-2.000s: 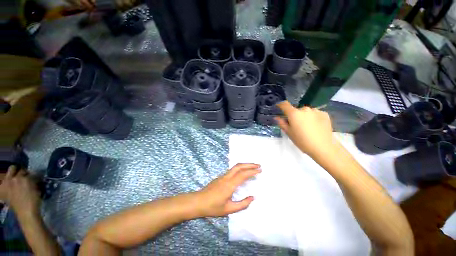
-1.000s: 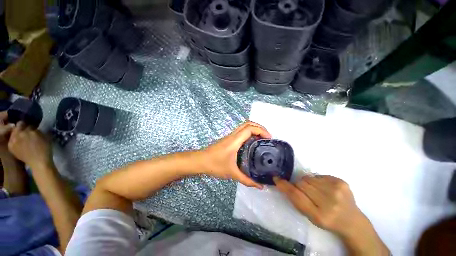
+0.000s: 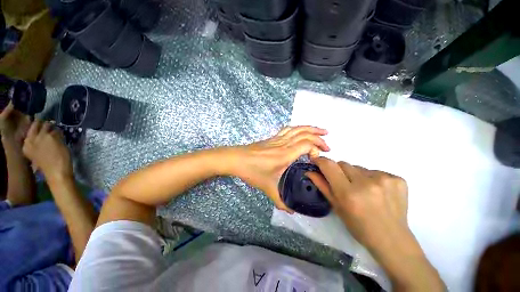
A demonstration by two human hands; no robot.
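A black cup-shaped plastic housing (image 3: 302, 197) is held just above the near left part of the white foam sheet (image 3: 433, 165), its open top facing me. A hub with a hole shows inside it. My left hand (image 3: 285, 154) is wrapped around its left and far side. My right hand (image 3: 368, 197) is at its right side, with thumb and index finger at the rim and reaching into the opening. Whether the right fingers hold a small part cannot be seen.
Nested housing stacks (image 3: 328, 48) stand at the back centre. Other housings (image 3: 94, 108) lie on the bubble wrap (image 3: 188, 102) at left. A neighbour's hands (image 3: 43, 145) hold a housing at far left. A green post (image 3: 462, 57) stands at the back right.
Since a second ago the housing has turned and tilted in my left hand. My right fingers have moved from its near edge up to its far right rim. The view has shifted slightly.
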